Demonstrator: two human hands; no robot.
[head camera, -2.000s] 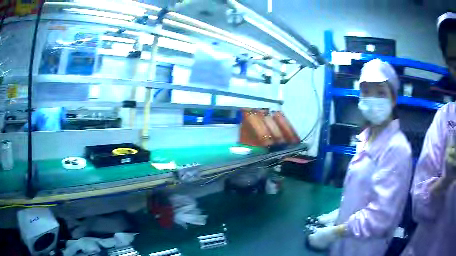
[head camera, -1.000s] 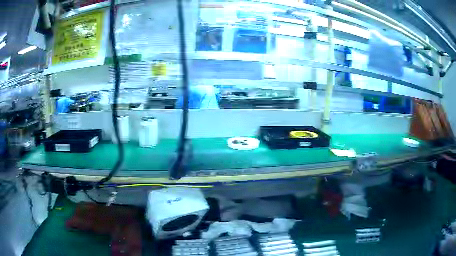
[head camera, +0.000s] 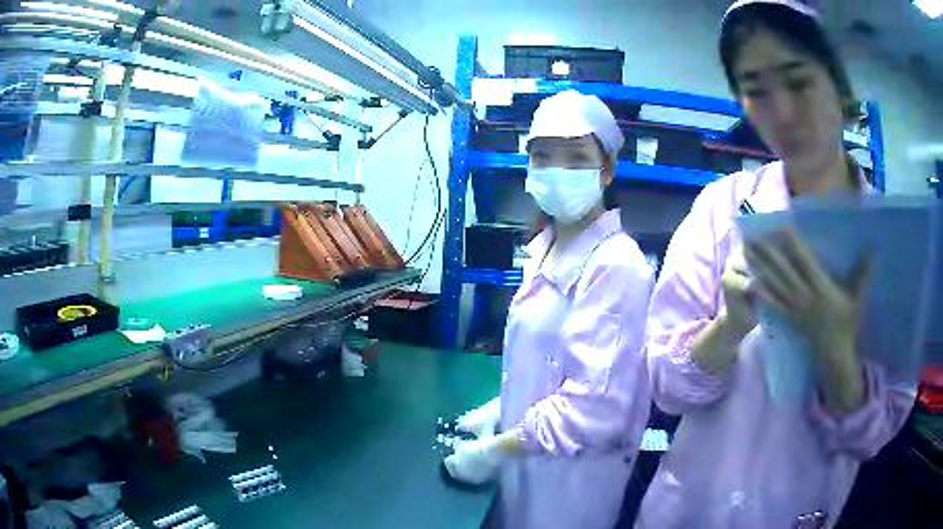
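Neither of my hands is in view. Silver ribbed metal parts lie on the green bench mat at the lower left: one (head camera: 256, 481) stands apart, another (head camera: 186, 518) is cut by the bottom edge, and more sit at its left. White crumpled cloths (head camera: 78, 506) lie behind them at the lower left corner. A person in a pink smock, white cap and mask (head camera: 579, 341) stands at the bench's right end, with white-gloved hands (head camera: 478, 455) around small dark and silver pieces.
A second person in pink (head camera: 713, 413) stands at the right, holding a pale sheet or folder (head camera: 879, 300). The raised green shelf (head camera: 207, 315) bears a black bin with a yellow ring (head camera: 67, 320) and reddish-brown trays (head camera: 336, 243). A blue rack (head camera: 462, 186) stands behind.
The view swung left, then back right past its first direction. The white box has left the picture. The second person now shows much more fully, with the pale sheet.
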